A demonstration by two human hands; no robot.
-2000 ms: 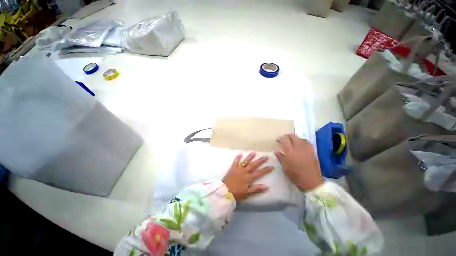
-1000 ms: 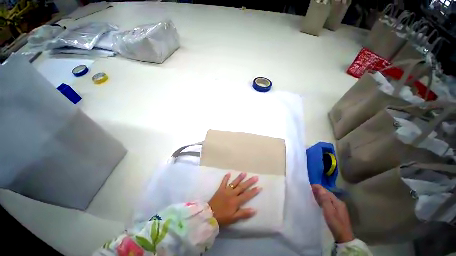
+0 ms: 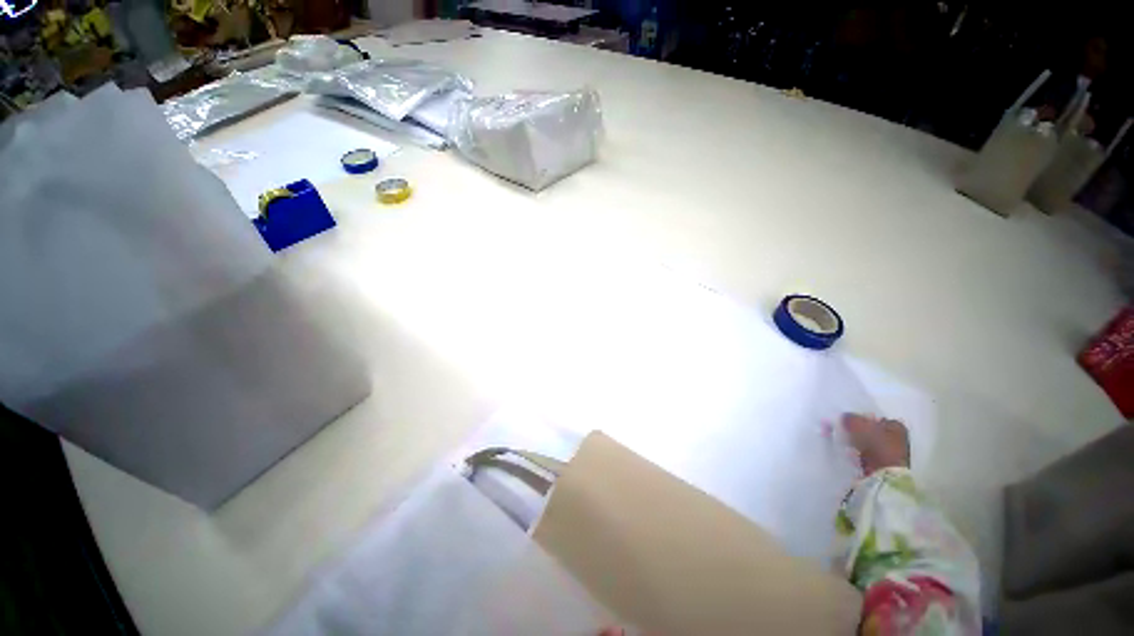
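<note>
A beige tote bag (image 3: 678,547) lies flat at the lower middle, its loop handles (image 3: 529,462) sticking out to the left. White wrapping tissue paper (image 3: 448,559) covers its near part, and more sheet (image 3: 721,410) lies beyond it. My right hand (image 3: 878,442) is at the sheet's far right part, fingers closed on the tissue, which creases towards them. Of my left hand (image 3: 609,631) only a bit of fingertip shows at the bottom edge, over the covered bag; the rest is cut off.
A wrapped tote (image 3: 187,385) stands at left. Behind it are a blue tape dispenser (image 3: 299,218), blue (image 3: 359,162) and yellow (image 3: 393,191) tape rolls and plastic-wrapped packs (image 3: 535,134). Another blue roll (image 3: 808,322) lies beyond the sheet. Totes (image 3: 1076,509) stand at right, near a red packet (image 3: 1110,360).
The view has swung, so the bag now lies lower and tilted. My right hand has gone from beside the right dispenser to the far sheet and closed on it. My left hand has nearly left the picture.
</note>
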